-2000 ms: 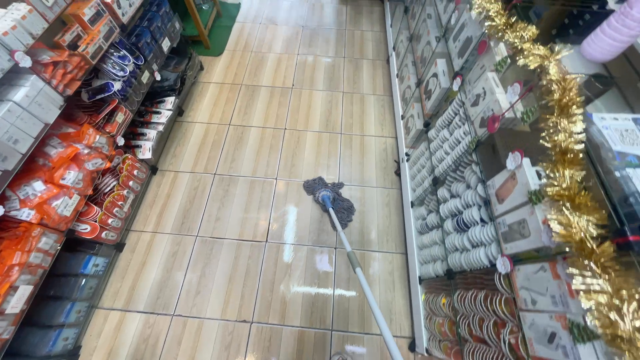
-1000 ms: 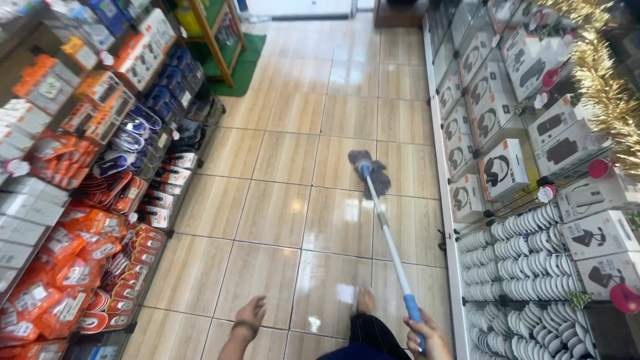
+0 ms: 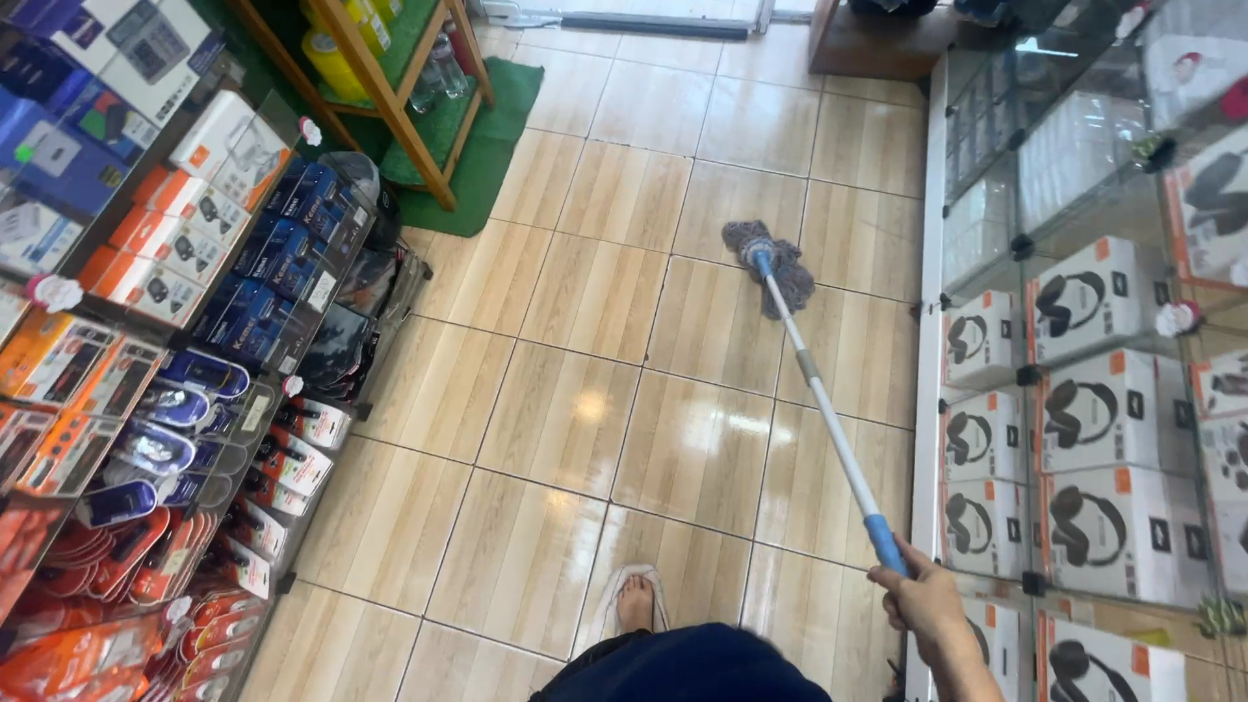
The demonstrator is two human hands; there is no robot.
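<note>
My right hand (image 3: 921, 595), at the lower right, is closed around the blue grip of a mop handle (image 3: 837, 429). The pale pole slants up and left from it to a grey string mop head (image 3: 770, 268), which lies spread on the wood-look floor tiles (image 3: 575, 400). The mop head is nearer the right-hand display than the left shelves. My left hand is out of the picture. My dark blue clothing and one sandalled foot (image 3: 636, 603) show at the bottom edge.
Shelves of packaged goods (image 3: 205, 322) line the left side. A wooden rack (image 3: 400, 107) stands on a green mat (image 3: 502, 146) at the upper left. A glass display of boxed headphones (image 3: 1087, 419) runs along the right. A door threshold (image 3: 653, 26) and a brown wooden box (image 3: 868, 44) are at the top.
My left hand, visible near the bottom one second ago, has left the view. My right hand still grips the mop. The view has moved forward toward the door.
</note>
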